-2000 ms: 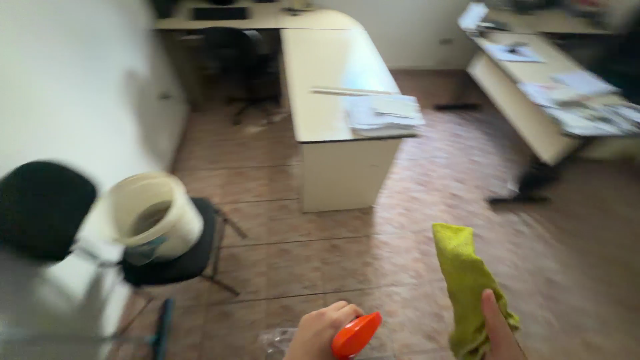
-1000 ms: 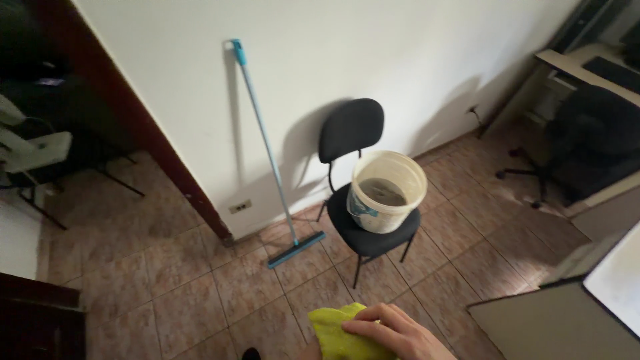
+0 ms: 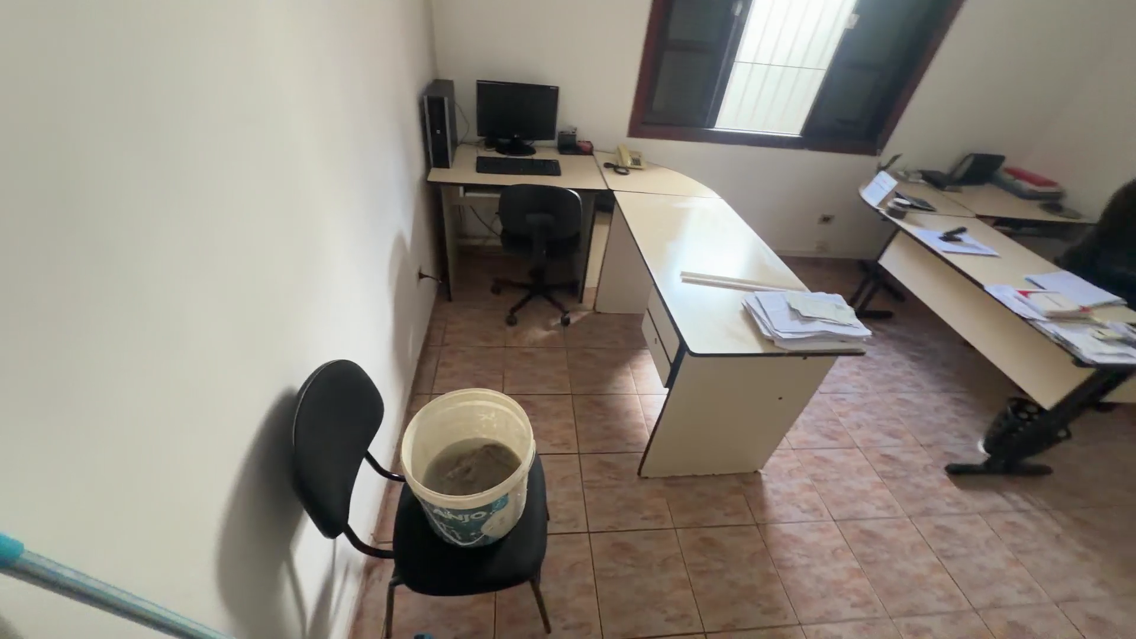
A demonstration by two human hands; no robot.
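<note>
Neither of my hands shows in the head view now, so what they hold is hidden. A white plastic bucket (image 3: 475,506) with murky grey liquid inside stands on the seat of a black chair (image 3: 337,448), close to the left wall. At the lower left edge, the blue-grey pole of a floor squeegee (image 3: 106,599) slants across the corner. The yellow-green cloth and the orange object are out of view.
An L-shaped desk (image 3: 701,240) bears a stack of papers (image 3: 806,319), a monitor (image 3: 517,114) and a telephone (image 3: 629,158). A black office chair (image 3: 540,222) stands at it. Another desk (image 3: 958,311) with papers is at the right, a black wastebasket (image 3: 1021,430) below.
Both hands, the orange object and the yellow-green cloth, seen two seconds ago, are out of view. One second ago a hand held the cloth. The view has swung widely.
</note>
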